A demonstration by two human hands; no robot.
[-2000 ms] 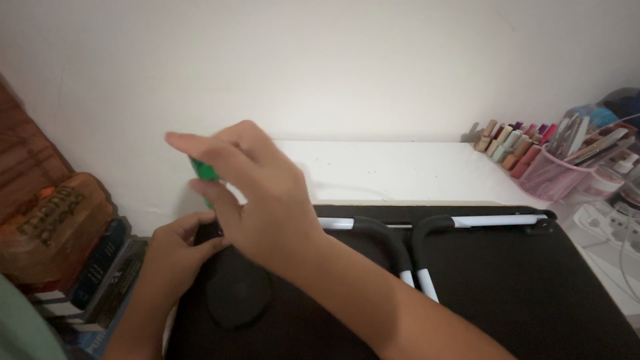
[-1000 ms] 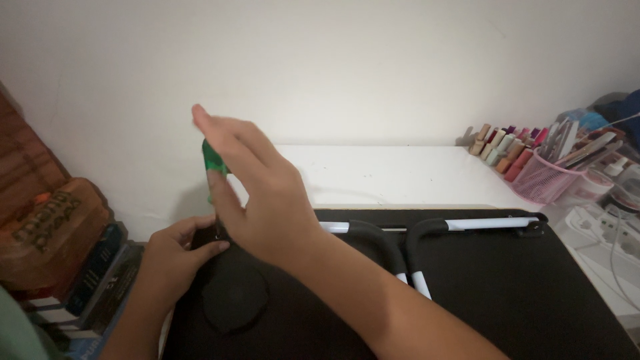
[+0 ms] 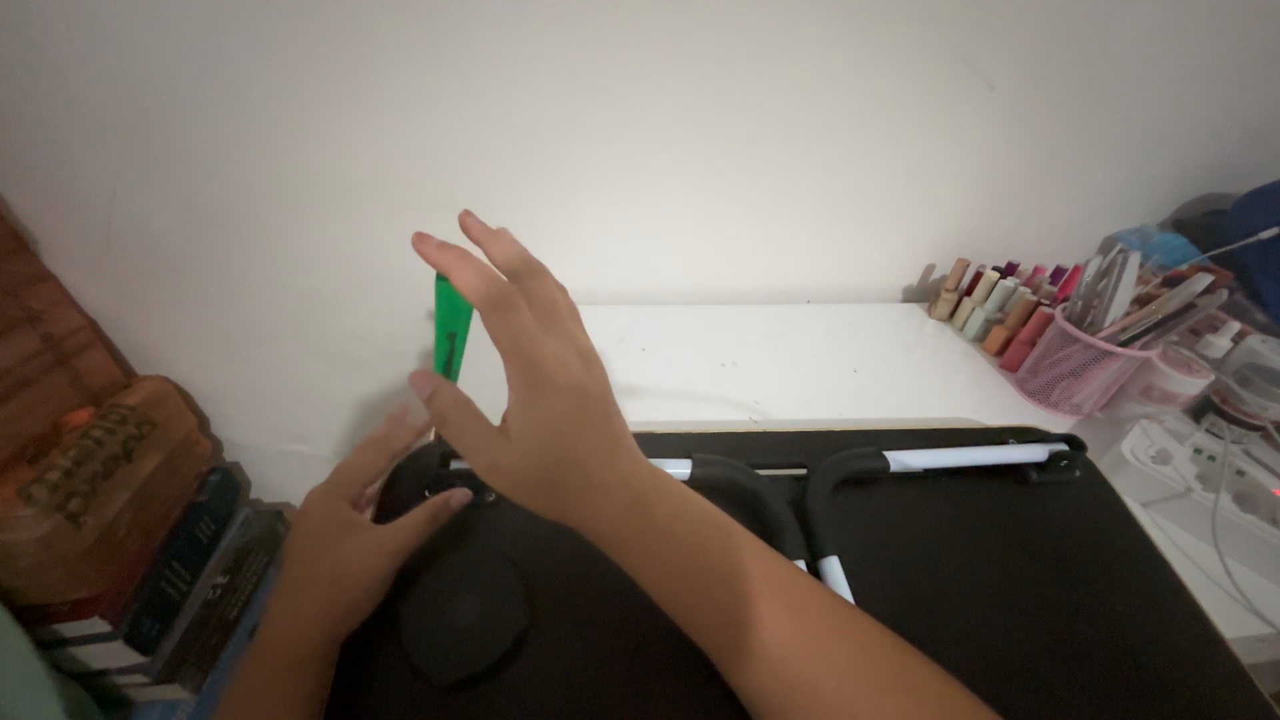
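A black folding table panel [image 3: 960,570] lies underside up, with white metal legs [image 3: 965,458] in black sleeves folded on it and a round black part [image 3: 465,615] at its left. My left hand [image 3: 365,530] is at the panel's far left corner, fingers apart, thumb beside a small bracket with screws [image 3: 485,495]. Above that corner my right hand [image 3: 545,400] is raised with thumb and fingers spread. A green-handled tool [image 3: 452,330], likely a screwdriver, stands upright behind its thumb and fingers; its lower end is hidden, and whether the hand touches it is unclear.
Nail polish bottles [image 3: 1000,310] and a pink mesh cup [image 3: 1075,365] of tools stand at right on a white desk [image 3: 740,360]. Further right is a white power strip [image 3: 1200,470] with cables. Stacked books [image 3: 190,580] and an orange wrapped bundle [image 3: 100,480] are at left. A wall rises behind.
My right hand's fingers have spread from around the green handle, which now shows more. My left hand's thumb and fingers have moved apart at the panel's corner.
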